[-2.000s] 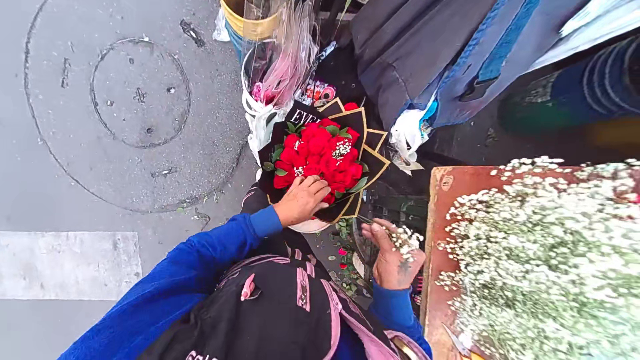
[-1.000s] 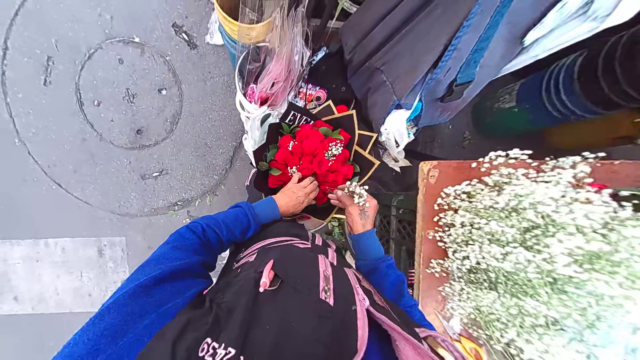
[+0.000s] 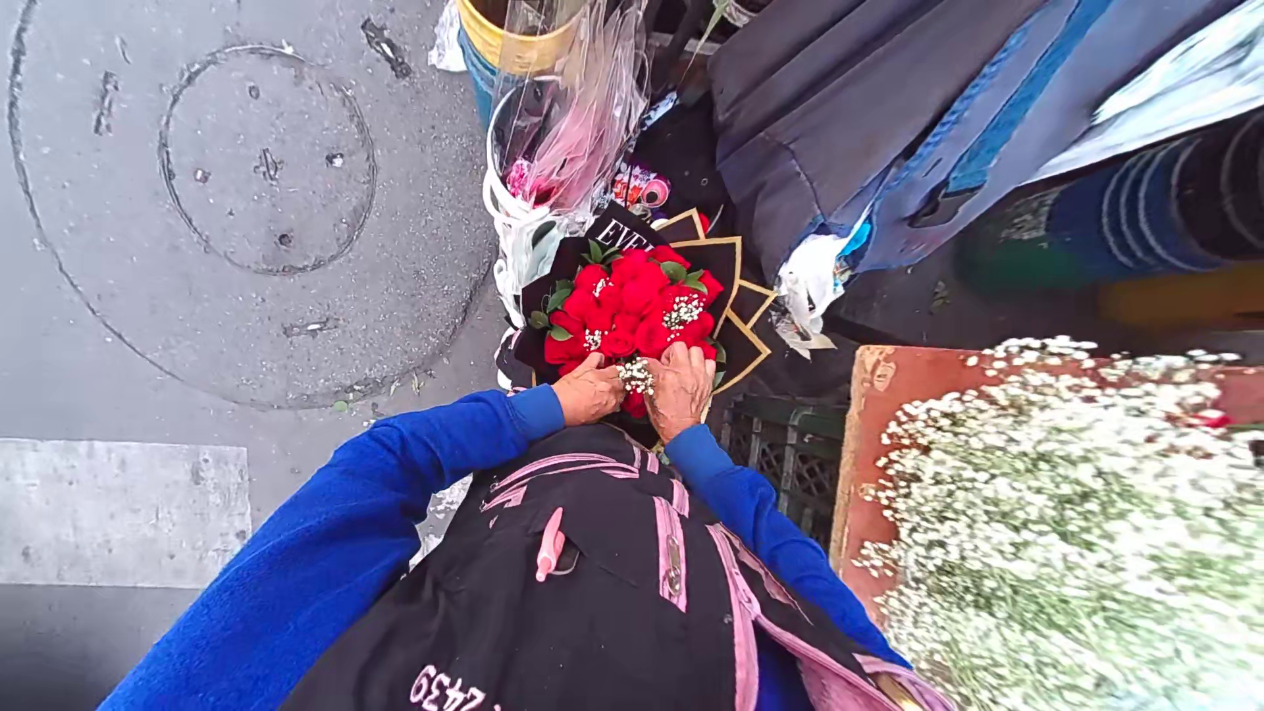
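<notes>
A bouquet of red roses (image 3: pixel 632 296) in black wrapping paper with gold edges (image 3: pixel 736 286) stands in front of me. Small white sprigs and green leaves show among the blooms. At the near edge of the roses, my right hand (image 3: pixel 681 387) has its fingers closed about a small sprig of white baby's breath (image 3: pixel 635 375). My left hand (image 3: pixel 590 391) touches the near left side of the roses, close beside that sprig; its fingertips are partly hidden, so whether it grips a stem is unclear.
A large heap of baby's breath (image 3: pixel 1076 533) lies on a reddish board (image 3: pixel 869 425) at the right. Behind the bouquet are clear plastic sleeves (image 3: pixel 583 128) and a yellow bucket (image 3: pixel 523 44). A dark crate (image 3: pixel 790 444) and grey-blue fabric (image 3: pixel 839 118) lie to the right.
My right hand has moved left with the white sprig, from beside the bouquet to the near edge of the roses. My left hand stays at the blooms.
</notes>
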